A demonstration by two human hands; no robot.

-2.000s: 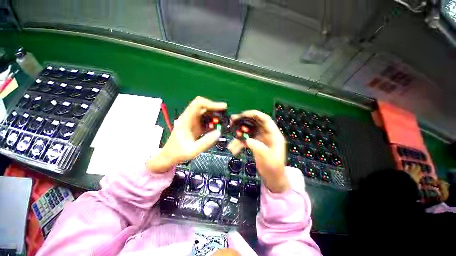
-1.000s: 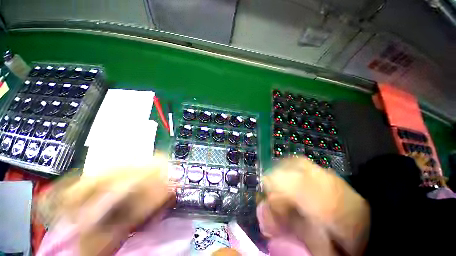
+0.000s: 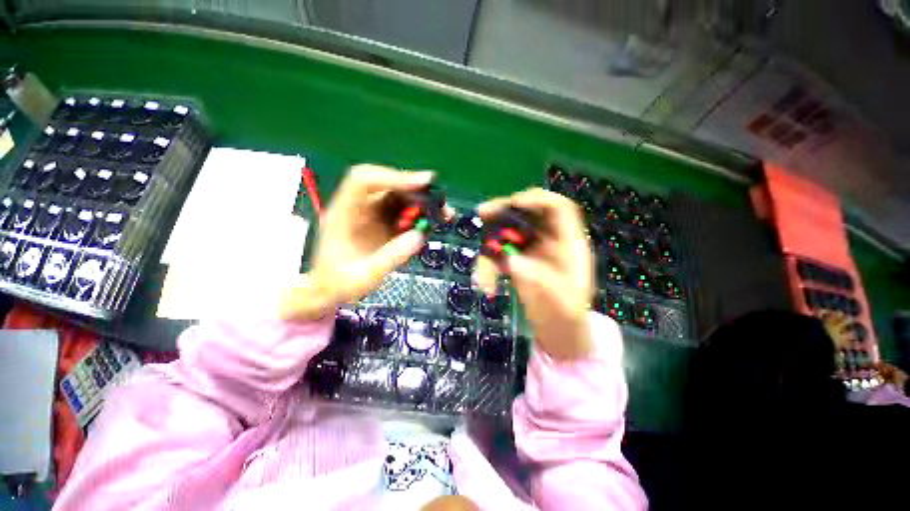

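Observation:
My left hand (image 3: 359,240) holds a round smartwatch unit (image 3: 412,212) between thumb and fingers, its dark face showing small red and green lights. My right hand (image 3: 547,261) holds a second unit (image 3: 509,236), lit red and green. Both units are raised side by side, apart, above the clear blister tray (image 3: 384,377). That tray holds dark discs in rows, with some pockets without discs; my hands hide part of its upper rows. Both hands are slightly blurred.
A tray of lit watches (image 3: 639,257) lies right, beside a black mat (image 3: 733,255) and a red-orange box (image 3: 806,222). A dark-sleeved person is at far right. Stacked blister trays (image 3: 150,215), white paper sheets (image 3: 239,215), a red pen (image 3: 311,188) and a calculator (image 3: 95,379) are left.
One second ago both hands were low, blurred and apart, at either side of the front tray. Now they are raised and close together, with a lit unit in each. The view has shifted slightly.

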